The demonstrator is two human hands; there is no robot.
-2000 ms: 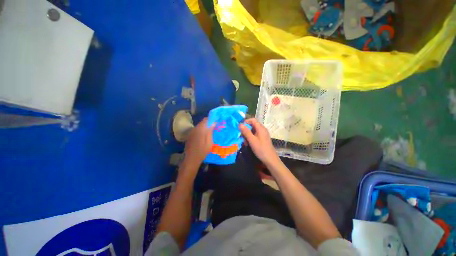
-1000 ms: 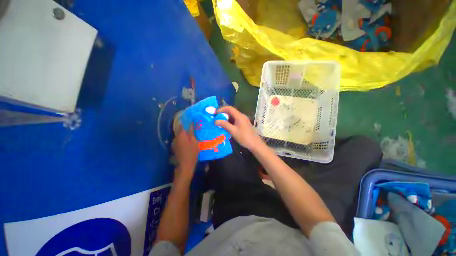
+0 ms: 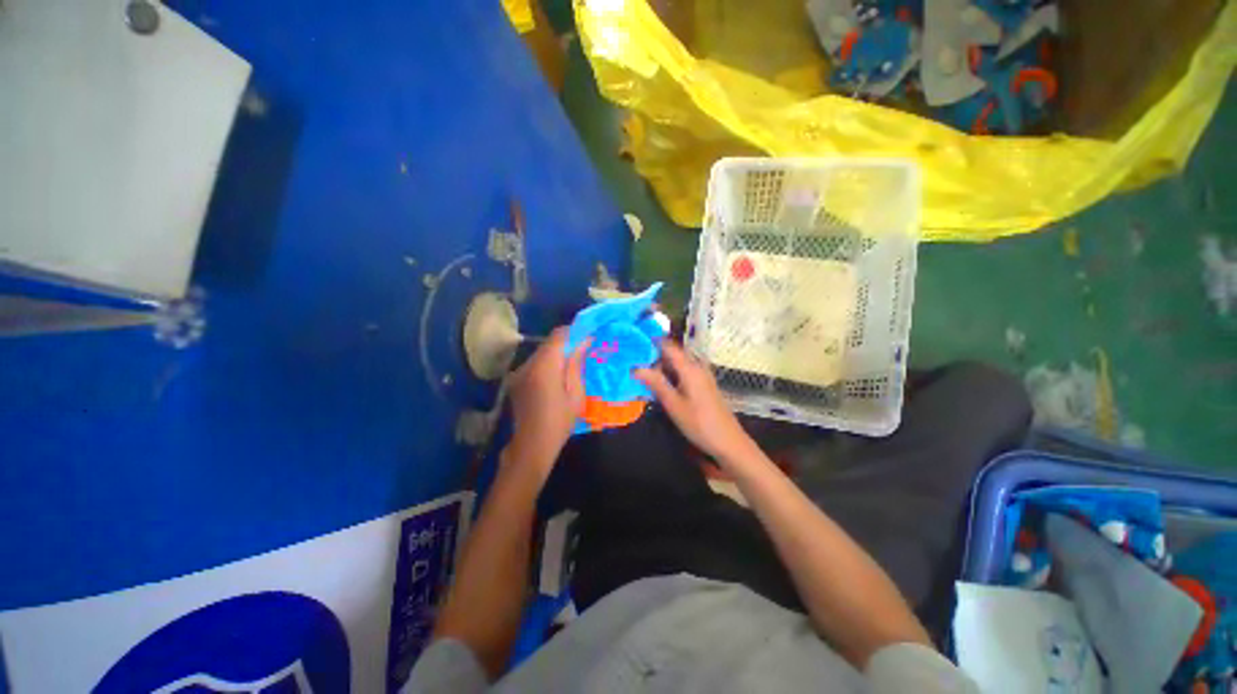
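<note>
A bright blue plush skin point(image 3: 619, 355) with an orange patch and a white spot is held above the lap, between my two hands. My left hand point(image 3: 545, 393) grips its left side. My right hand point(image 3: 689, 397) holds its right side, with the fingers on the cloth. The cream nozzle base point(image 3: 490, 336) sits on the blue machine, just left of my left hand. A thin filling nozzle point(image 3: 533, 339) points from it toward the plush skin. Whether its tip is inside the cloth is hidden by my left hand and the cloth.
The blue stuffing machine point(image 3: 366, 271) fills the left. A white perforated basket point(image 3: 906, 298) with a cream card stands right of the hands. A yellow bag liner point(image 3: 814, 136) holding pieces is behind it. A blue crate point(image 3: 997, 502) of pieces is at lower right.
Both hands moved left with the plush skin, toward the nozzle base, then back right, away from it. The nozzle base and thin nozzle show again. The cloth looks more bunched.
</note>
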